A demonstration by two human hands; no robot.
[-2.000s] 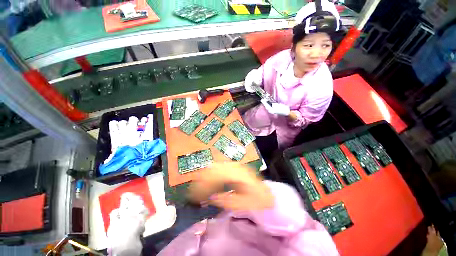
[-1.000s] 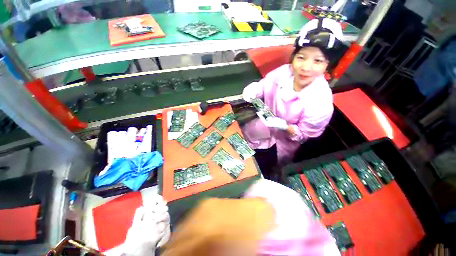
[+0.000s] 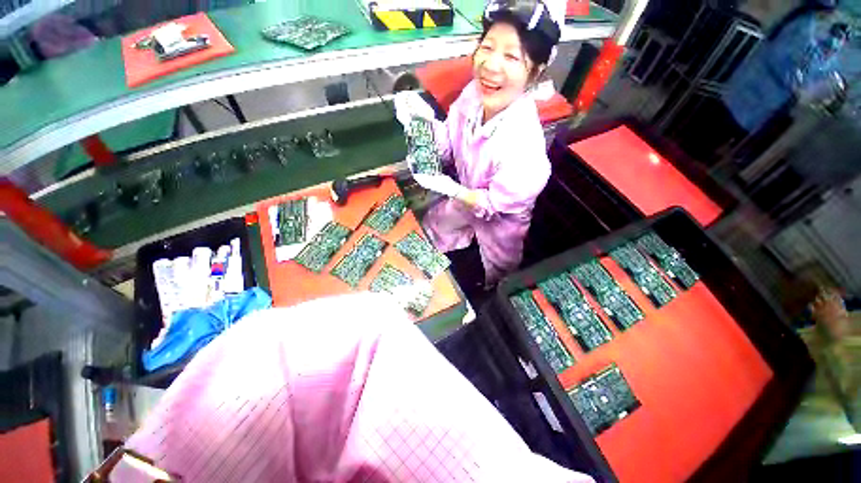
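Neither of my hands shows; a large pink sleeve (image 3: 330, 396) fills the bottom middle and hides the near part of the bench. Several green circuit boards (image 3: 359, 260) lie on the orange-red mat (image 3: 301, 284) beyond it. The board at the upper left lies on a white sheet (image 3: 321, 213). A black handled tool (image 3: 357, 186) lies at the mat's top edge.
A black tray (image 3: 148, 253) at left holds white tubes (image 3: 194, 274) and a crumpled blue item (image 3: 203, 325). A red-lined tray (image 3: 703, 377) at right holds boards. A person (image 3: 496, 141) across holds a board (image 3: 423, 146). Another person's hand (image 3: 828, 311) is at far right.
The bare hand and white-gloved hand seen earlier are out of view. The sleeve now covers the nearest board and the small red square. The view has shifted right; the person across has raised a board.
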